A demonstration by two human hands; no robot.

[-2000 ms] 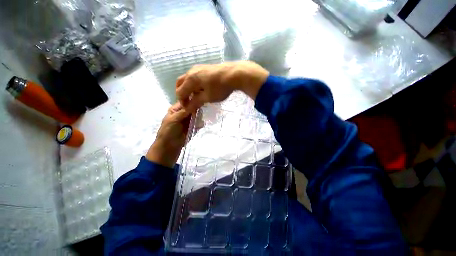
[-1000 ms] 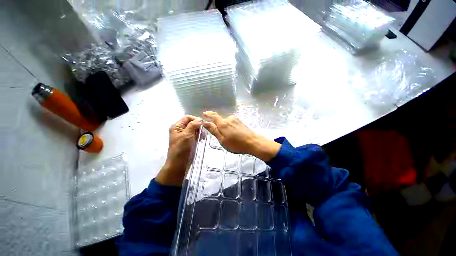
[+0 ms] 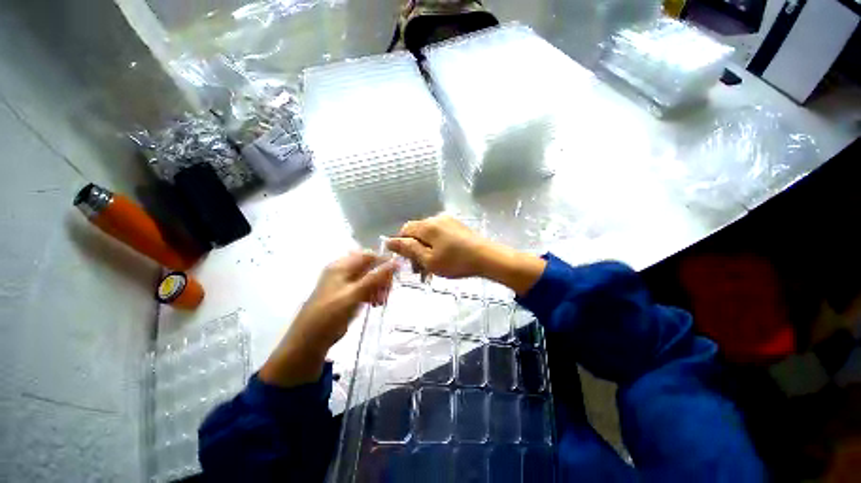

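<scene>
A clear compartment blister tray [image 3: 453,382] with a grid of rounded cells lies tilted over my lap, its far end at the bench edge. My right hand [image 3: 442,249] pinches its far left corner, fingers bent over the rim. My left hand [image 3: 332,307] is just left of that corner, fingers curled and slightly blurred; whether they grip the rim cannot be told. A small clear bit shows between the fingertips. The tray's near end is cut off by the picture's edge.
Two tall tray stacks [image 3: 378,141] stand behind my hands. A single tray [image 3: 198,396] lies left, near an orange flask [image 3: 132,226], orange round-ended item [image 3: 179,290] and dark flat rectangle [image 3: 212,205]. Crumpled film [image 3: 194,146] lies back left, loose film [image 3: 751,156] right, a smaller stack [image 3: 666,61] far right.
The view has shifted, showing more of the stacks and the bag behind. My right hand has come down from above my left to the tray's corner. My left hand has moved slightly down from the corner.
</scene>
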